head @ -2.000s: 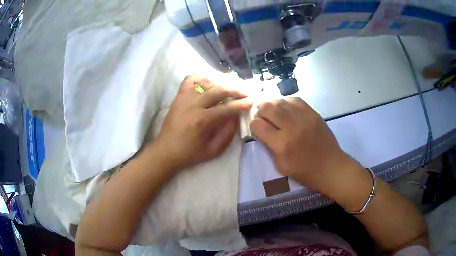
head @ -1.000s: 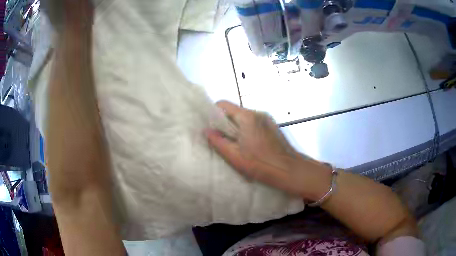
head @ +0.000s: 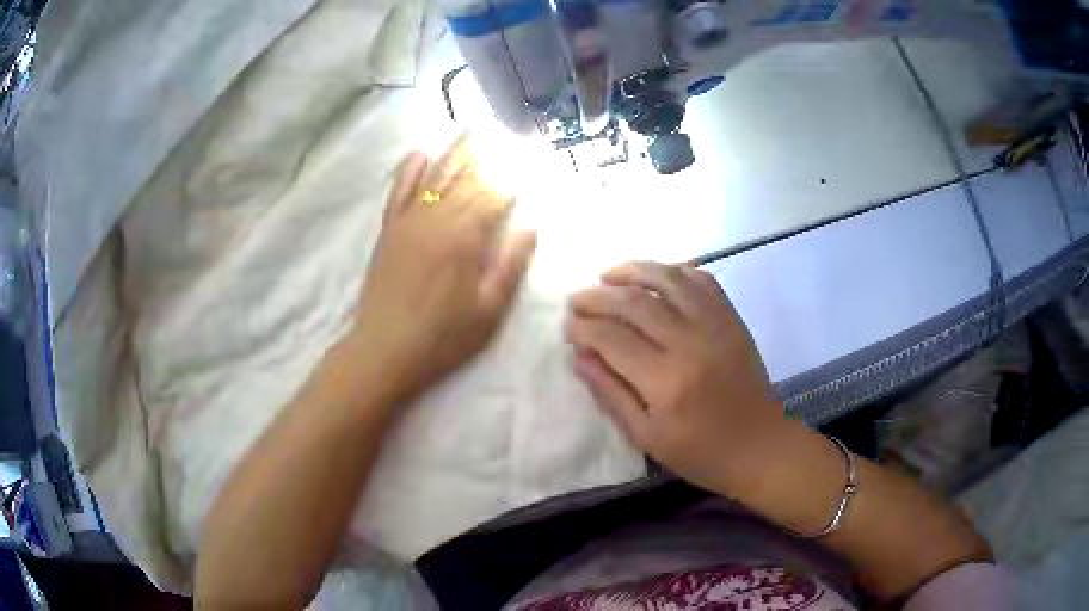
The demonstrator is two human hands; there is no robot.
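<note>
The beige cloth [head: 275, 239] lies spread over the machine table left of and in front of the needle area, reaching the front edge. My left hand [head: 448, 263], with a yellow ring, lies on the cloth with fingers apart, left of and below the needle area. My right hand [head: 675, 364] is at the right edge of the cloth with fingers bent; whether it pinches the cloth is hard to tell. The sewing machine head [head: 537, 54] is above, its presser foot area [head: 597, 146] in bright glare. The cloth edge near it is washed out.
A cord [head: 955, 143] crosses the white table at the right. Thread snips [head: 1027, 149] lie at the far right. The measuring tape [head: 884, 364] runs along the table's front edge. The wearer's patterned clothing [head: 693, 587] is below the table edge.
The cloth has been turned and spread flatter; the white piece on top is no longer seen. My left hand has come back from the far left onto the cloth by the needle area.
</note>
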